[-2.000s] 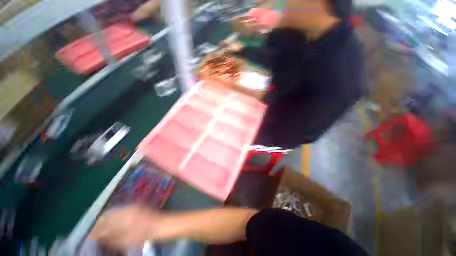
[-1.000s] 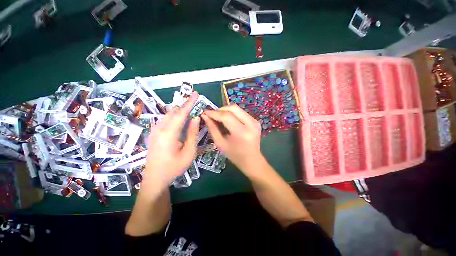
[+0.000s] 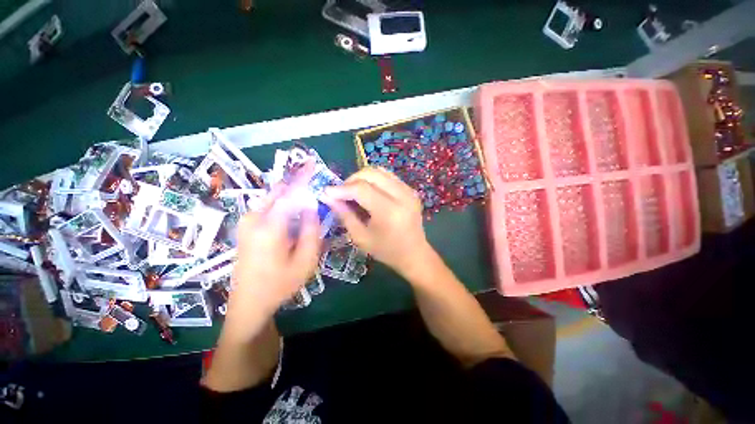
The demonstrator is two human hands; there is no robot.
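My left hand [image 3: 277,244] holds a white housing [image 3: 321,177] with a circuit board in it, at the right end of a heap. Bright glare covers the left fingers and part of the housing. My right hand [image 3: 387,217] has its thumb and fingertips bunched at the housing's right side; whether they pinch a small part is too blurred to tell. Something bright blue shows between the hands. The heap of white housings [image 3: 186,217] with boards and copper pieces lies to the left. A shallow parts box [image 3: 426,157] of blue rounds and red bits sits beyond my right hand.
A pink compartment tray [image 3: 592,178] with small parts stands at the right. Cartons of copper-coloured parts [image 3: 723,116] and white parts [image 3: 732,195] are beyond it. Spaced housings [image 3: 397,33] lie on the green belt behind a pale rail [image 3: 306,127]. A dark-clothed person's part shows at lower right.
Two seconds ago the view faced right, with one arm reaching over the parts box. Since one second ago, both hands remain at the housing; blue and glare now show there. The scene has shifted slightly left.
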